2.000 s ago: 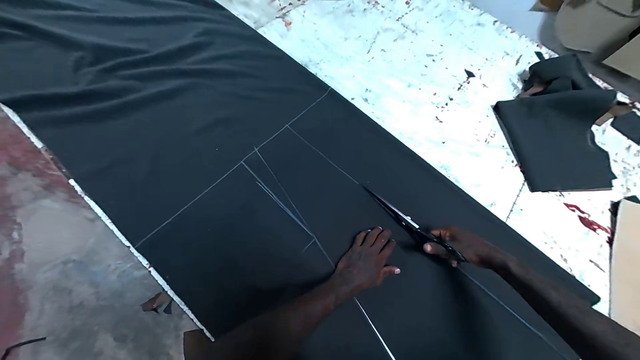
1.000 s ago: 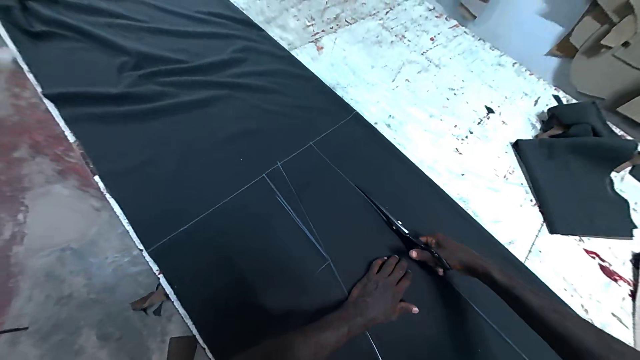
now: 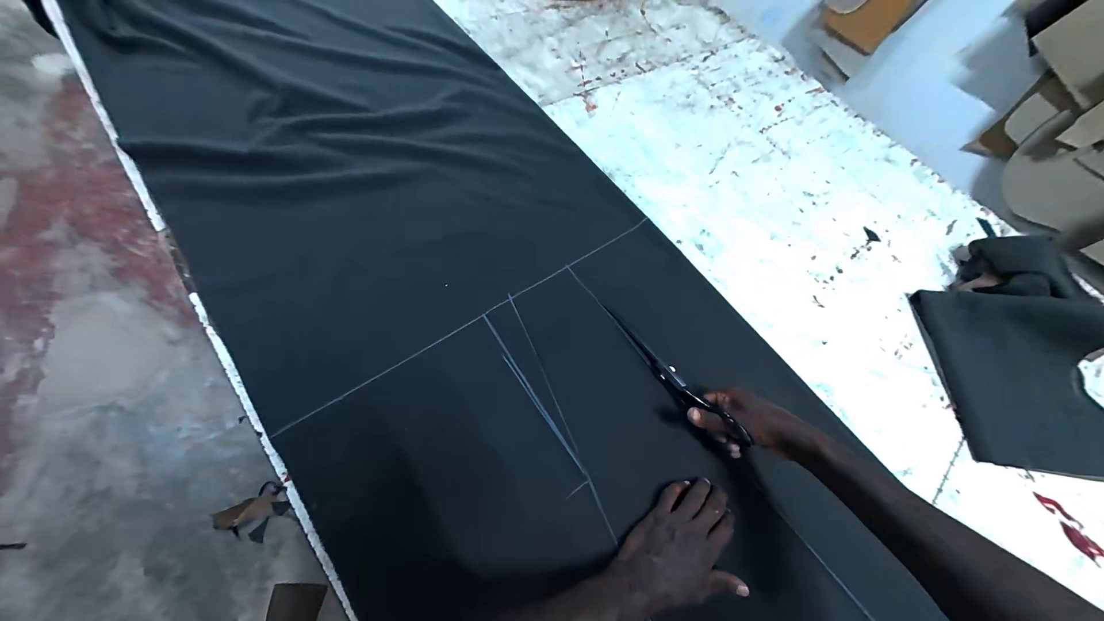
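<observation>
Long dark fabric lies over the white table, bearing thin chalk lines. My right hand grips the handles of black fabric shears; their blades point up and left along a chalk line, near its meeting with the long cross line. The blades look nearly closed. Below and left of the shears, my left hand is pressed flat on the fabric with its thumb apart, holding nothing. Whether the fabric is parted behind the shears is hard to tell.
Folded dark fabric pieces lie on the white table at right. Brown card pieces are stacked beyond the table's edge. Scraps lie on the stained floor at left.
The shears in my right hand have moved up along the chalk line, toward the cross line. My left hand stays flat on the fabric. The view has shifted.
</observation>
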